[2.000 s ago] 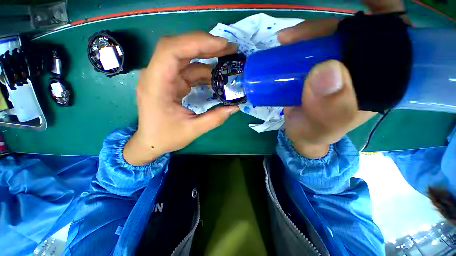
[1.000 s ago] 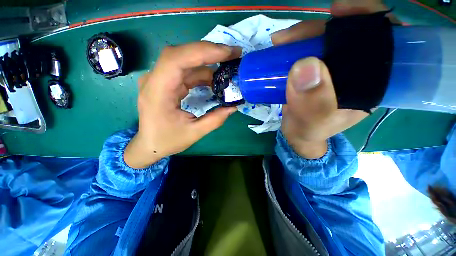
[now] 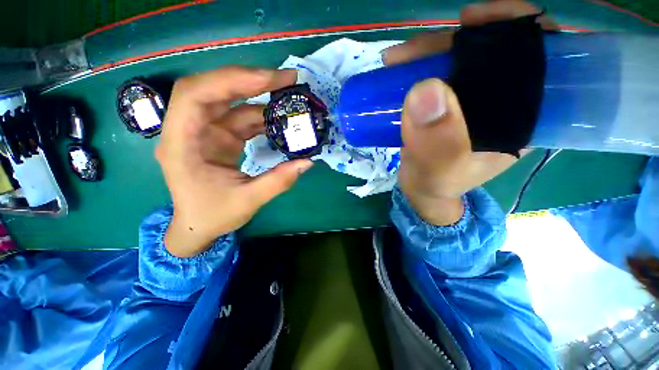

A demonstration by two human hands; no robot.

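My left hand (image 3: 217, 144) holds a round black watch module (image 3: 297, 124) between thumb and fingers; a white rectangle and small parts show on its face. My right hand (image 3: 448, 137) grips a large dispensing syringe (image 3: 379, 107), blue toward its tip end and pale blue behind, at a wide black wrap (image 3: 498, 85). The syringe's blue end points left, close to the module, with a small gap between them. The needle cannot be made out. A crumpled white wipe (image 3: 361, 59) with blue spots lies beneath both hands.
Another round module (image 3: 141, 108) lies on the green bench (image 3: 318, 209) left of my left hand. Two smaller dark shiny pieces (image 3: 83, 162) lie further left, beside a parts tray (image 3: 54, 199) with dark parts. A dark cable (image 3: 531, 181) hangs below the syringe. Blue sleeves of people show at both sides.
My left hand has moved left with the module, away from the syringe, uncovering its whole face. The syringe has shifted slightly left. The view has tilted a little.
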